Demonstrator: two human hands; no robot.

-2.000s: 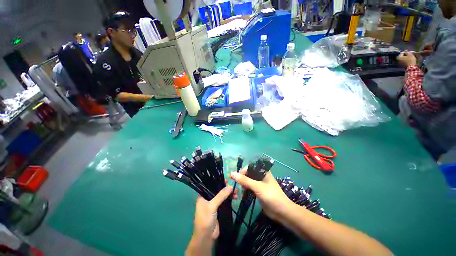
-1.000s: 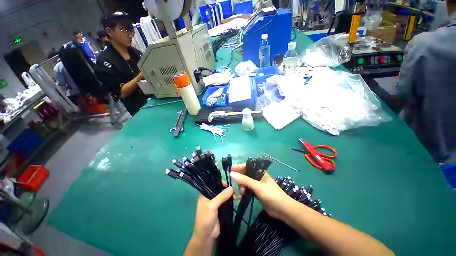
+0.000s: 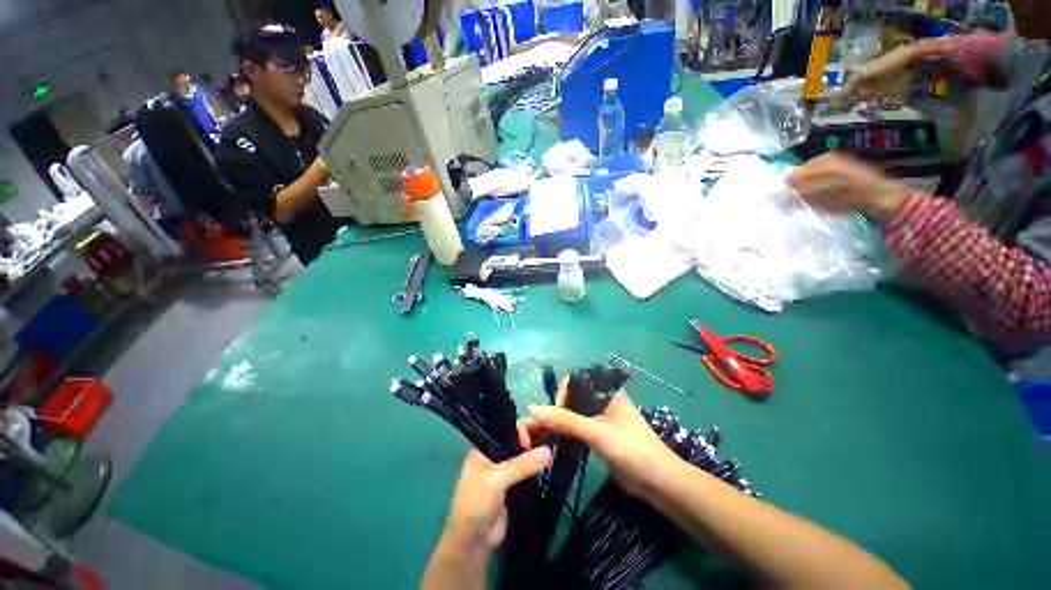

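Observation:
My left hand (image 3: 482, 498) is closed around a fanned bundle of black cables (image 3: 455, 398) with pale-tipped connector ends up, at the lower middle. My right hand (image 3: 605, 436) is closed around a second bundle of black cables (image 3: 594, 390), its ends level at the top. A single connector (image 3: 550, 384) stands up between the bundles near my fingertips; which hand holds it I cannot tell. A third pile of black cables (image 3: 692, 452) lies on the table, partly behind my right forearm.
Red-handled scissors (image 3: 733, 360) and a thin metal rod (image 3: 651, 375) lie on the green table (image 3: 288, 403). Behind are an orange-capped bottle (image 3: 432, 219), small white bottle (image 3: 571, 277), blue tray (image 3: 553, 213) and clear plastic bags (image 3: 772, 231). Another person's hand (image 3: 847, 184) reaches over the bags.
The single connector between the bundles has shifted slightly right and lower since a second ago. My left thumb has moved right. The person at right has stretched an arm over the plastic bags.

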